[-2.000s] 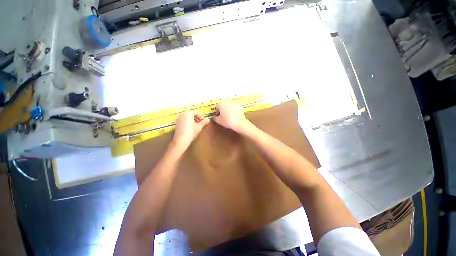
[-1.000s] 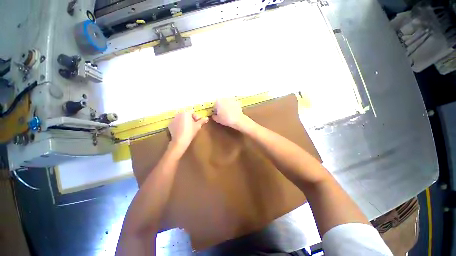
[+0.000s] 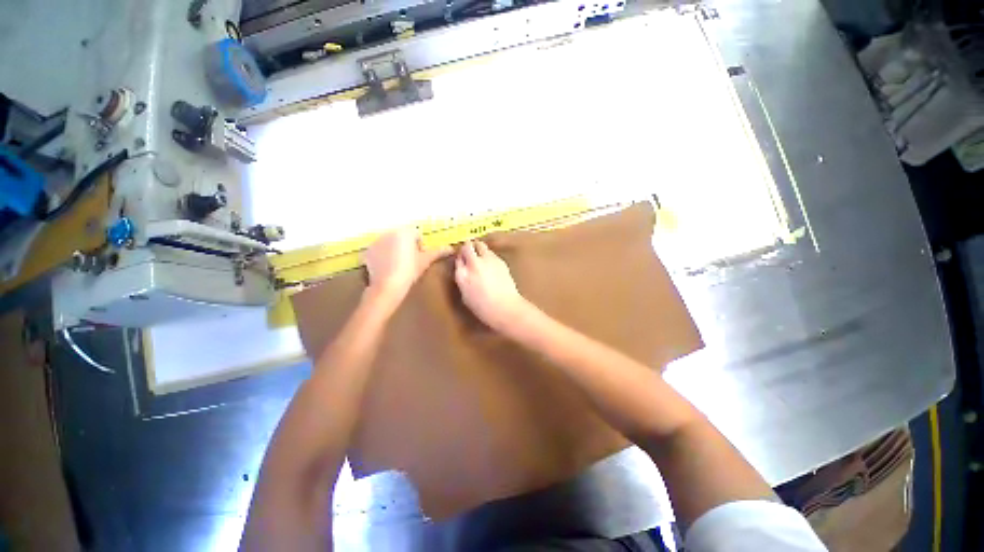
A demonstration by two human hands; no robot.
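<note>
A tan-brown bag body panel (image 3: 583,323) lies flat in front of me, with its top edge along the yellow sewing template (image 3: 324,261) on the white carrier plate (image 3: 518,129). My left hand (image 3: 395,264) rests at the panel's top edge, its fingers bent over the template's near side. My right hand (image 3: 486,283) is just right of it, with fingertips pinching the panel's top edge near the middle. Black marks show on the template above my right hand. What lies under my fingers is hidden.
The white sewing machine head (image 3: 162,280) with knobs stands at the left. A metal clamp bracket (image 3: 394,88) sits at the plate's back edge. Brown folded pieces (image 3: 863,485) lie beyond the metal table (image 3: 863,323) at lower right. Pale items (image 3: 923,92) are at upper right.
My right hand has moved back slightly toward me, off the template, uncovering its black marks. The panel's upper edge is more wavy near the middle. The whole view has shifted slightly.
</note>
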